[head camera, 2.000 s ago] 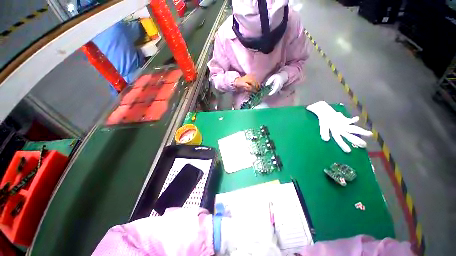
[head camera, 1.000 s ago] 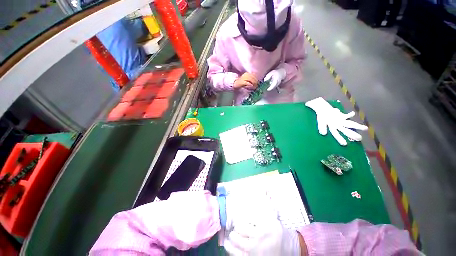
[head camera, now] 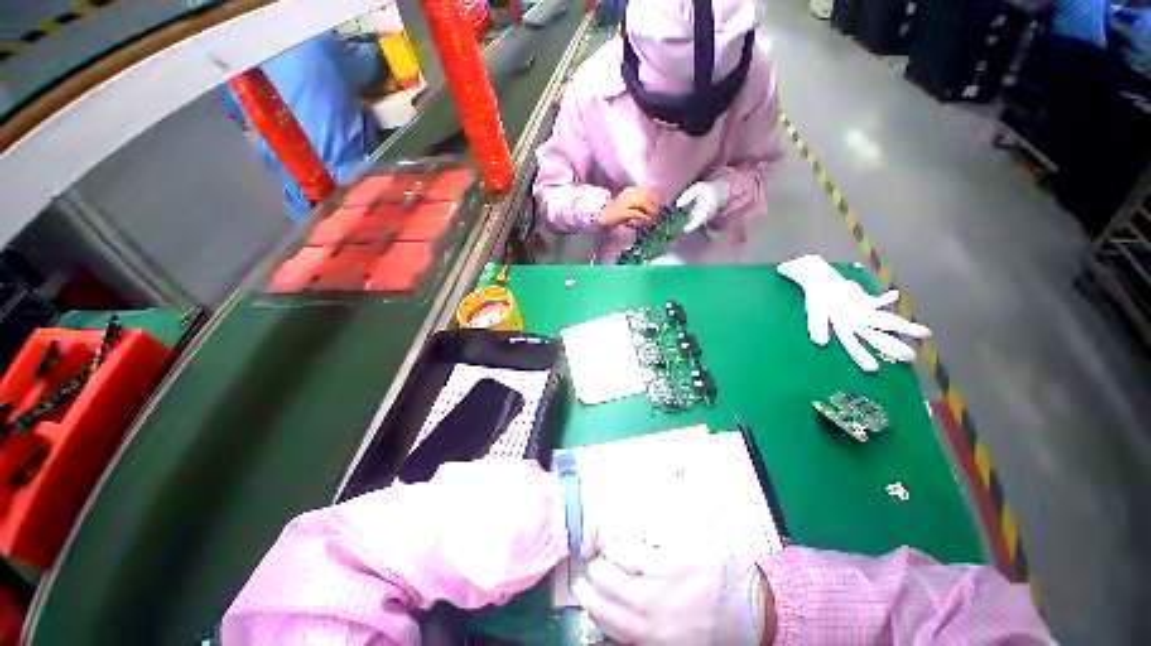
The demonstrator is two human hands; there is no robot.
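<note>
My left hand [head camera: 619, 524], white-gloved with a blue band at the cuff, lies over the white paper sheet [head camera: 726, 486] on its dark-edged board. It is washed out against the paper, so its fingers cannot be made out. My right hand [head camera: 682, 603], white-gloved, is close in front of it at the bottom centre, with fingers curled. Whether it holds anything is hidden. A green board panel [head camera: 672, 360] lies beside a white label sheet [head camera: 602, 360]. A small green circuit board [head camera: 853, 415] lies on the right of the table.
A black tray [head camera: 552, 410] with a smartphone [head camera: 465, 427] stands left of the paper. A tape roll [head camera: 489, 309] and a loose white glove [head camera: 852, 311] lie farther back. A clear tray with red squares [head camera: 379, 234] is on the belt. A person opposite handles a board [head camera: 654, 237].
My right hand has come into clearer view at the bottom centre, its fingers now curled in front of my left hand. The camera view has shifted slightly.
</note>
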